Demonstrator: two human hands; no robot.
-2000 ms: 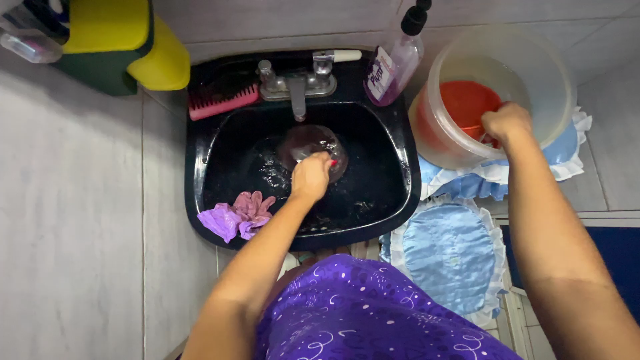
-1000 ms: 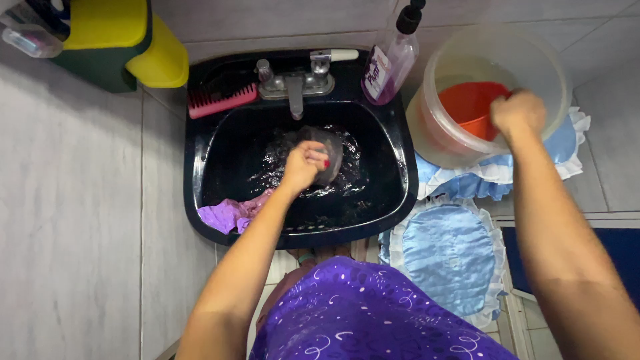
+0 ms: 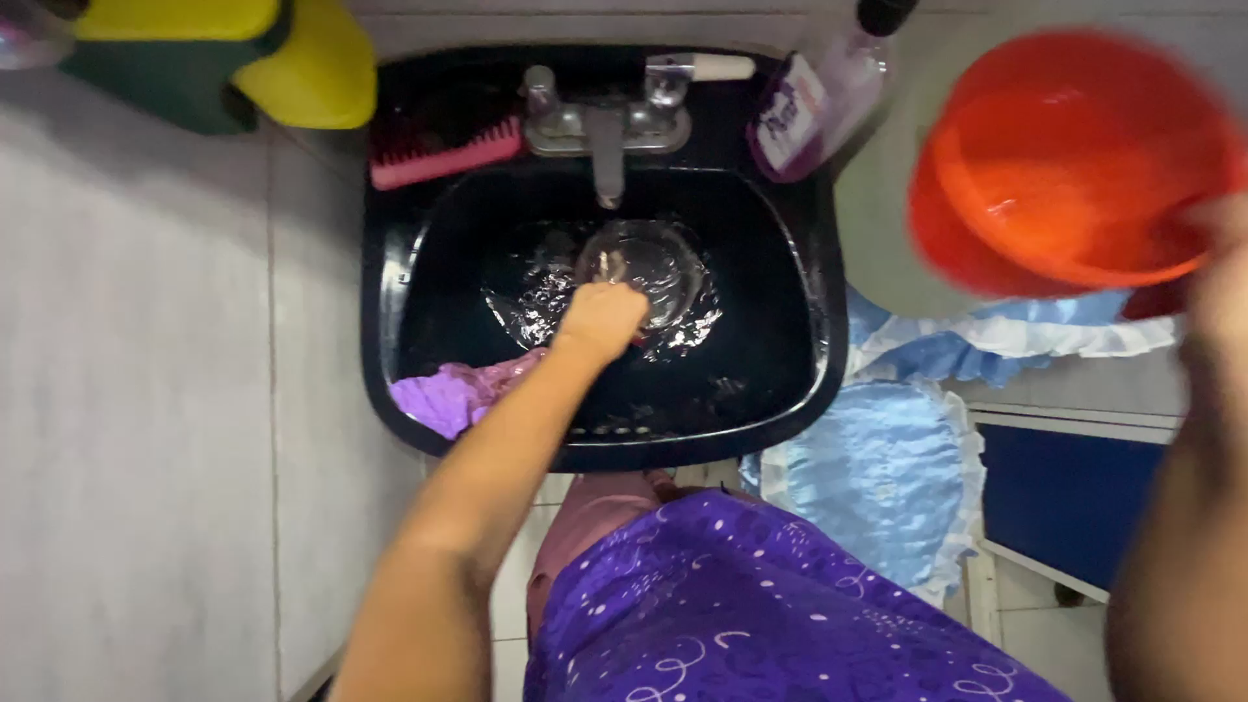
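My left hand (image 3: 606, 317) is down in the black sink (image 3: 682, 450), gripping a clear, round container (image 3: 658, 268) whose exact kind is unclear, amid rippling water under the metal faucet (image 3: 607, 156). At the right, a red plastic container (image 3: 1063, 175) is raised and tilted, its open mouth in view. My right hand (image 3: 1219, 234), blurred at the frame's edge, holds it by the rim or handle. A wet purple and pink cloth (image 3: 453, 395) lies over the sink's front left corner.
A pink comb (image 3: 448, 156) and a pump bottle of purple liquid (image 3: 814, 107) stand or lie on the sink's back ledge. Yellow and green containers (image 3: 312, 68) are at upper left. A frilled light blue cover (image 3: 877, 478) is right of the sink.
My right hand has lifted the red container up out of the large translucent bucket. My left hand stays in the sink with the clear container.
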